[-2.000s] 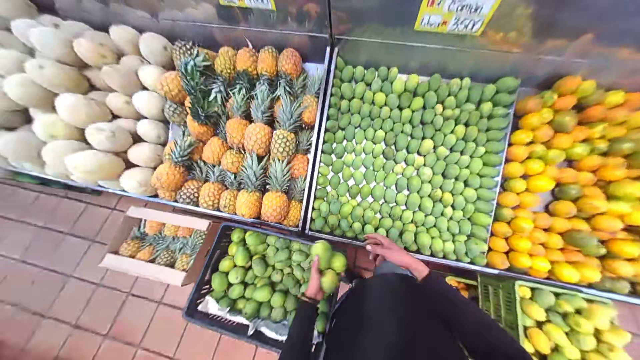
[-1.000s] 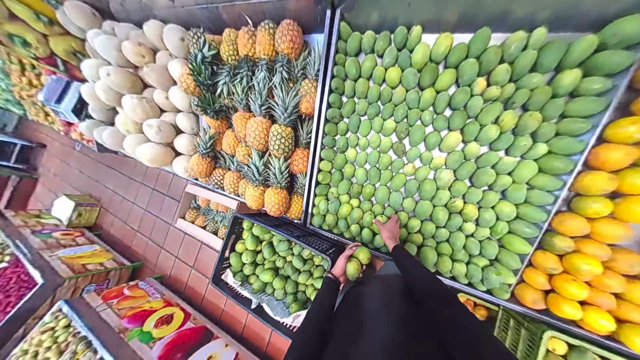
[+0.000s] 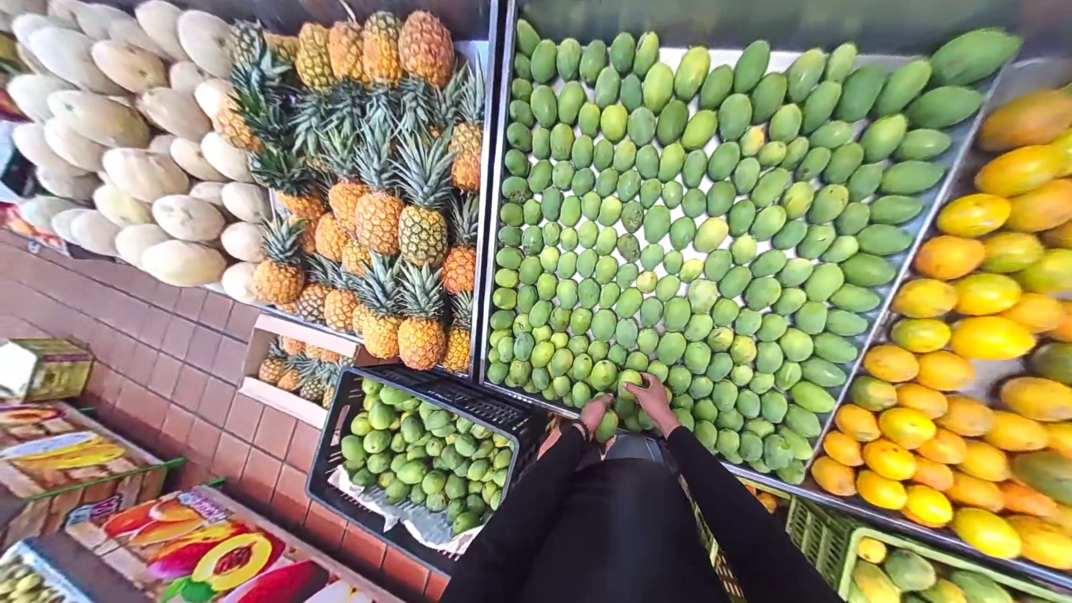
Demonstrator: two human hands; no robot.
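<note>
Both hands are at the front edge of a display bin of green mangoes (image 3: 657,226), laid in close rows. My right hand (image 3: 653,402) has its fingers around a green mango (image 3: 630,383) at the lowest row. Just left of it, my left hand (image 3: 596,412) holds another green mango (image 3: 606,425), partly hidden by the fingers. To the left on the floor, a black plastic crate (image 3: 322,469) holds many green mangoes (image 3: 427,452) on paper lining.
Pineapples (image 3: 377,222) and pale melons (image 3: 146,172) fill the bins at left. Yellow-orange papayas (image 3: 992,337) lie at right. A cardboard box (image 3: 289,405) of pineapples, a green crate (image 3: 816,528) and printed fruit boxes (image 3: 226,553) stand low down.
My left hand, over the black crate two seconds ago with several mangoes, is now at the bin's front edge. My right hand remains at the bin, now on a mango. The view has shifted closer.
</note>
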